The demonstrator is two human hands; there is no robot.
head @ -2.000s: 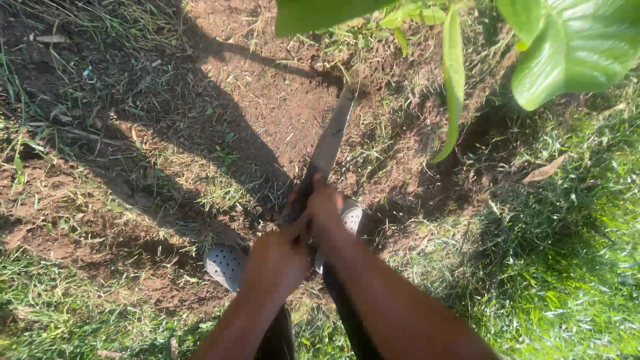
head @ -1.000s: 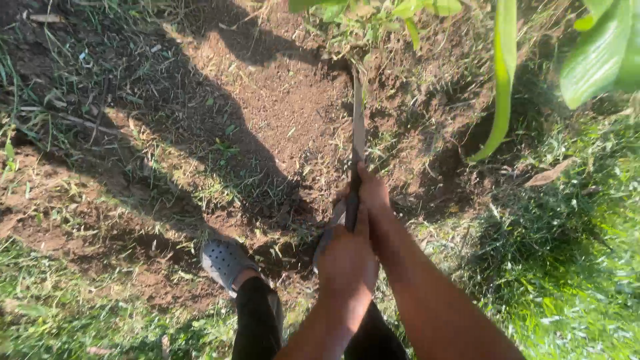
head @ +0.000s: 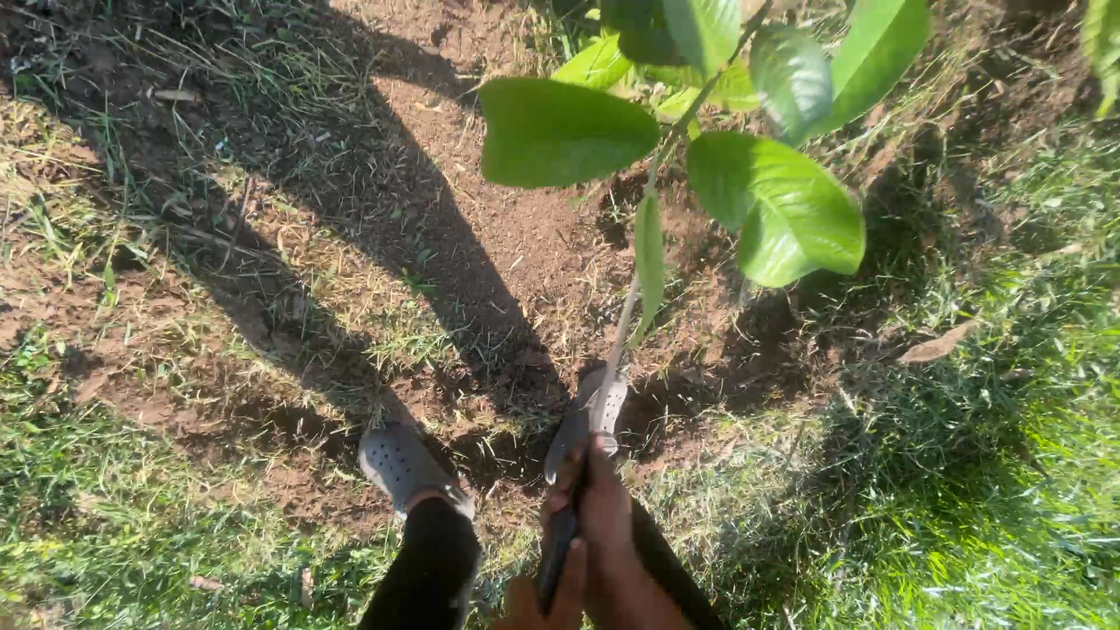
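Both hands grip the dark handle [head: 558,547] of a long-bladed tool, probably a machete, low in the view. My right hand [head: 604,499] is nearer the blade, and my left hand [head: 547,599] is at the handle's lower end, partly cut off by the frame. The blade [head: 615,354] points up and away over the right clog [head: 582,420]; its far end is hidden behind a hanging leaf [head: 649,254]. Broad green leaves [head: 569,131] on a thin stem [head: 691,109] hang above the blade.
The left clog [head: 402,468] stands on soil and cut grass. Bare reddish soil [head: 525,236] lies ahead, crossed by dark shadows. Thick green grass [head: 1006,525] grows at the right, near a dry brown leaf [head: 941,343].
Both hands have drawn the tool back towards my body, and its blade has left the soil spot at the top. More of the leafy plant shows now.
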